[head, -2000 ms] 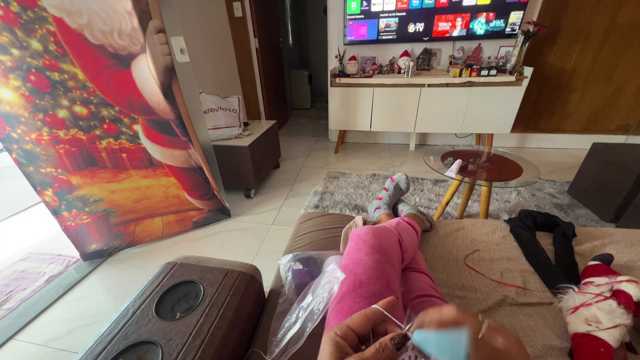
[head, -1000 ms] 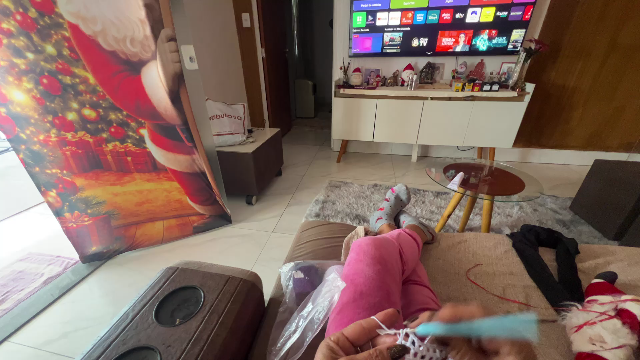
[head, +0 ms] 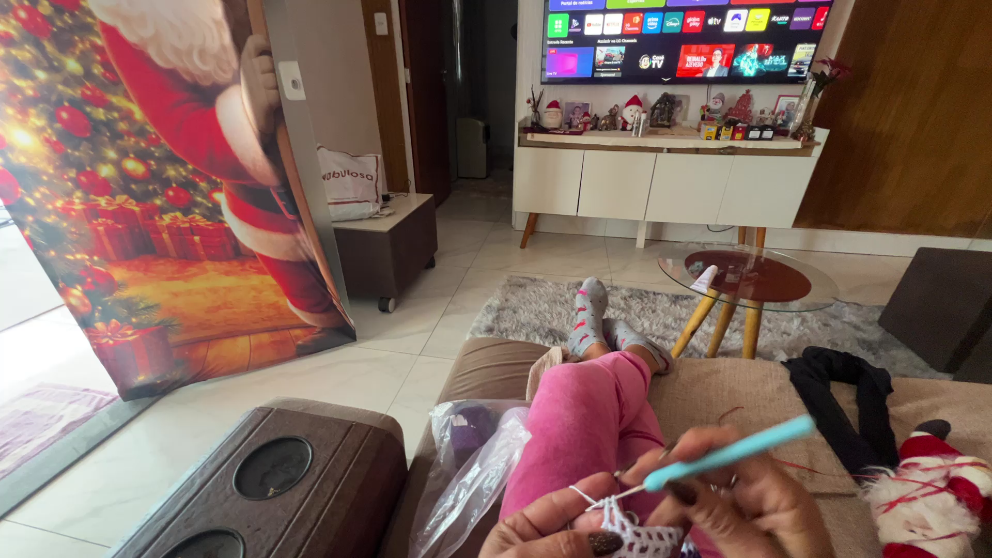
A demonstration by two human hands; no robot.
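Note:
A crochet hook with a light blue handle (head: pixel 728 453) is held in my right hand (head: pixel 736 496), tilted up to the right. Its metal tip meets the top edge of a white crocheted piece (head: pixel 639 536). My left hand (head: pixel 558 519) pinches that piece at its left side, with white yarn looped over a finger. Both hands are close together above my pink-trousered legs (head: pixel 577 430). The lower part of the crochet work is cut off by the frame edge. Left of my legs lies a clear plastic bag (head: pixel 473 473) with a purple item inside.
A Santa doll (head: pixel 926 500) and black cloth (head: pixel 845 395) lie on the sofa at right. The brown armrest with cup holders (head: pixel 271 469) is at left. Beyond my feet stand a glass-topped table (head: pixel 748 277), a grey rug (head: pixel 519 306) and a white TV cabinet (head: pixel 620 182).
The crochet hook, blurred in the earlier frames, has swung to point its handle up and right. The white piece shows more than two seconds ago. My left hand keeps its hold.

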